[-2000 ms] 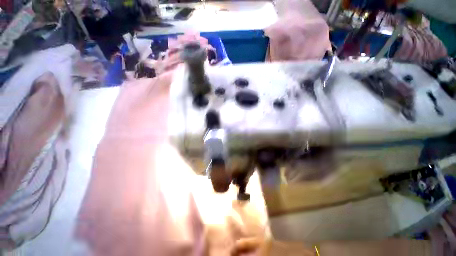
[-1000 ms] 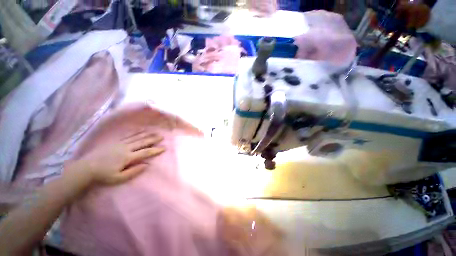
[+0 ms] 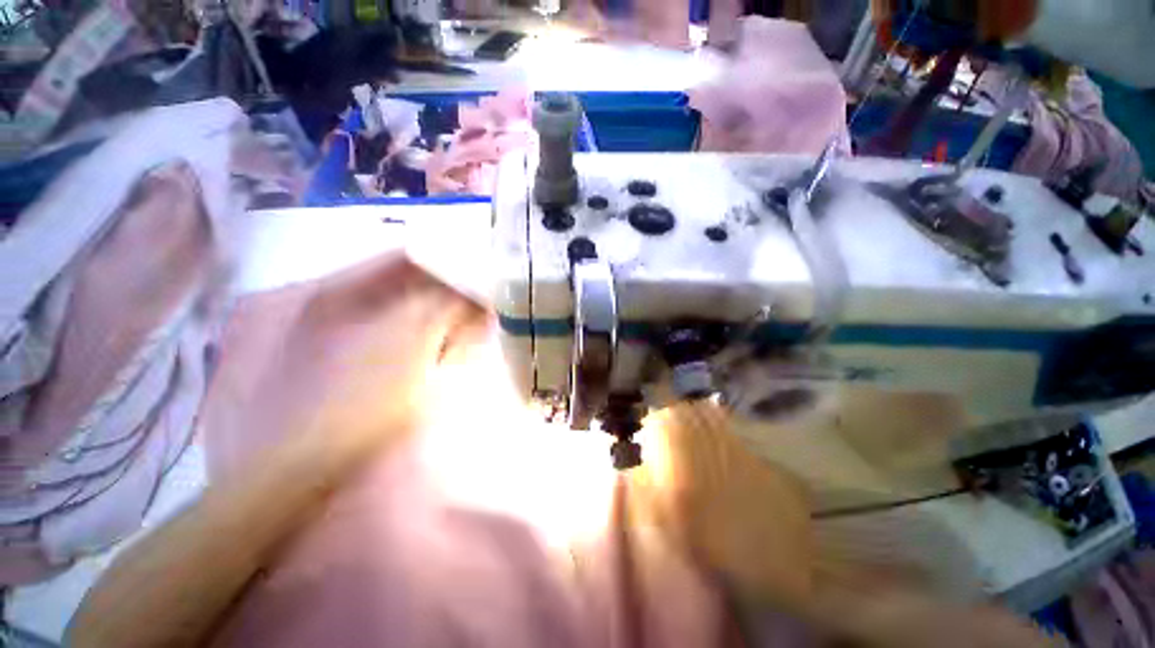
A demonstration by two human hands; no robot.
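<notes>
A dusty pink fabric panel (image 3: 507,595) lies across the table's front and under the needle area of the white sewing machine head (image 3: 709,272). The presser foot area (image 3: 624,449) is dark against yellow-white glare. My left hand (image 3: 412,392) is blurred on the fabric left of the needle, its fingers lost in the glare. My right hand (image 3: 735,487) is blurred on the fabric just right of the needle, its forearm running to the lower right. Finger positions and any grip are unclear for both hands.
Stacked pink pieces with white edges (image 3: 120,342) lie at left. A blue basket (image 3: 332,171) with pink scraps stands behind the table (image 3: 317,247). A small parts tray (image 3: 1108,500) sits at right. Pink fabric (image 3: 773,95) hangs behind the machine.
My left hand has moved right along the fabric from its flat, spread position to near the needle. My right hand now shows beside the needle. The camera view has shifted, so the machine appears further left.
</notes>
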